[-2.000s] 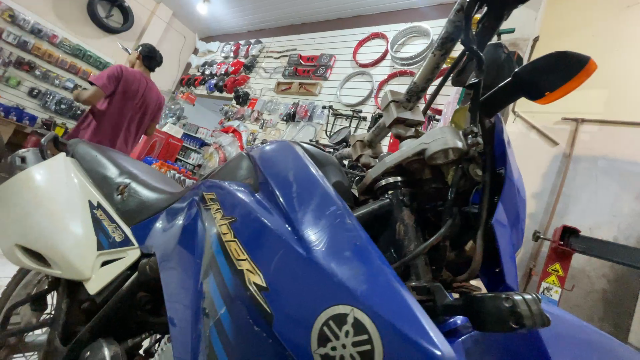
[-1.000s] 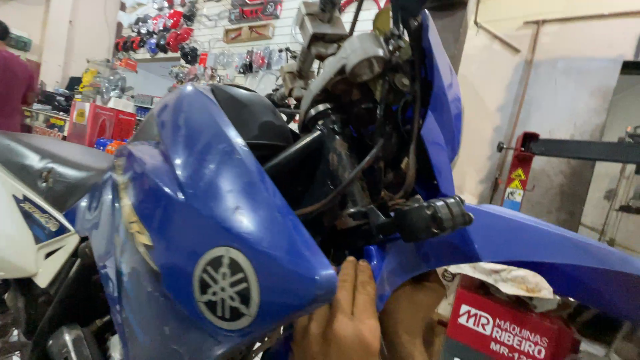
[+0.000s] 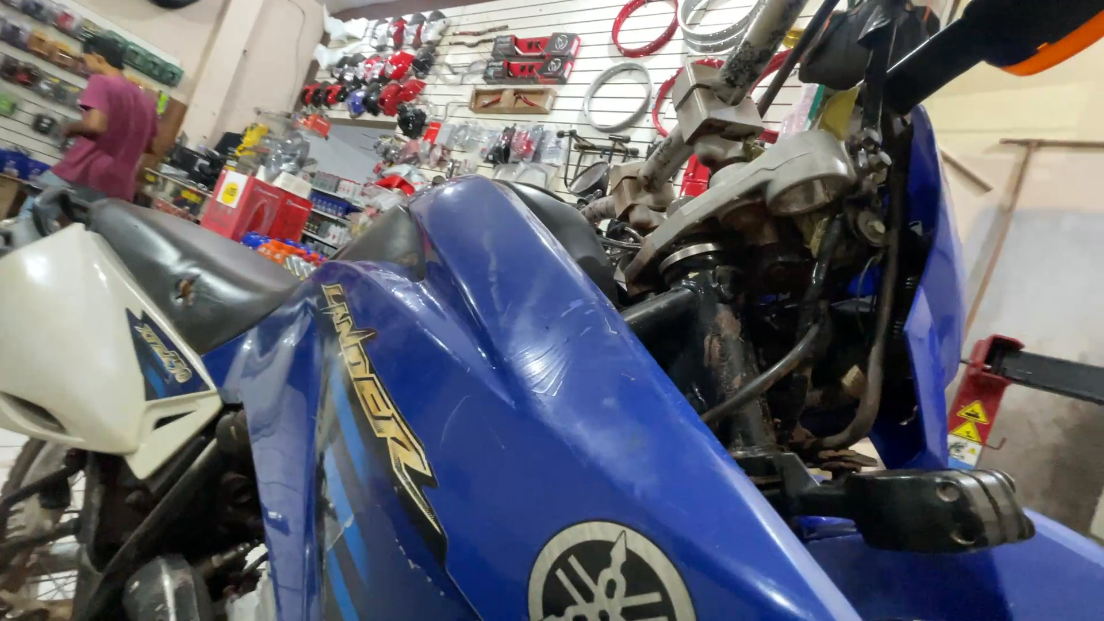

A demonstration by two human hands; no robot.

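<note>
Neither my left hand nor my right hand shows in the view of now. A blue Yamaha motorcycle fills most of it, with its blue plastic tank shroud (image 3: pixel 552 388) at the centre. Above the steering head sits the metal upper triple clamp (image 3: pixel 776 185), with handlebar clamps (image 3: pixel 711 112) and a worn handlebar on it. One round clamp bore of it stands without a fork tube. Black cables (image 3: pixel 776 371) hang beside the rusty frame tube. Below them a black plastic-covered part (image 3: pixel 940 509) sticks out over the blue front fender (image 3: pixel 966 578).
The black seat (image 3: pixel 190 259) and white side panel (image 3: pixel 95 345) are at the left. A person (image 3: pixel 108 129) in a magenta shirt stands behind, near shelves of parts. At right is a red stand (image 3: pixel 979 397) with a dark arm. A turn signal (image 3: pixel 1035 39) juts in at upper right.
A hand seen below the shroud one second ago is out of view now. The view has swung back up and left, and the red machine box at lower right has left it.
</note>
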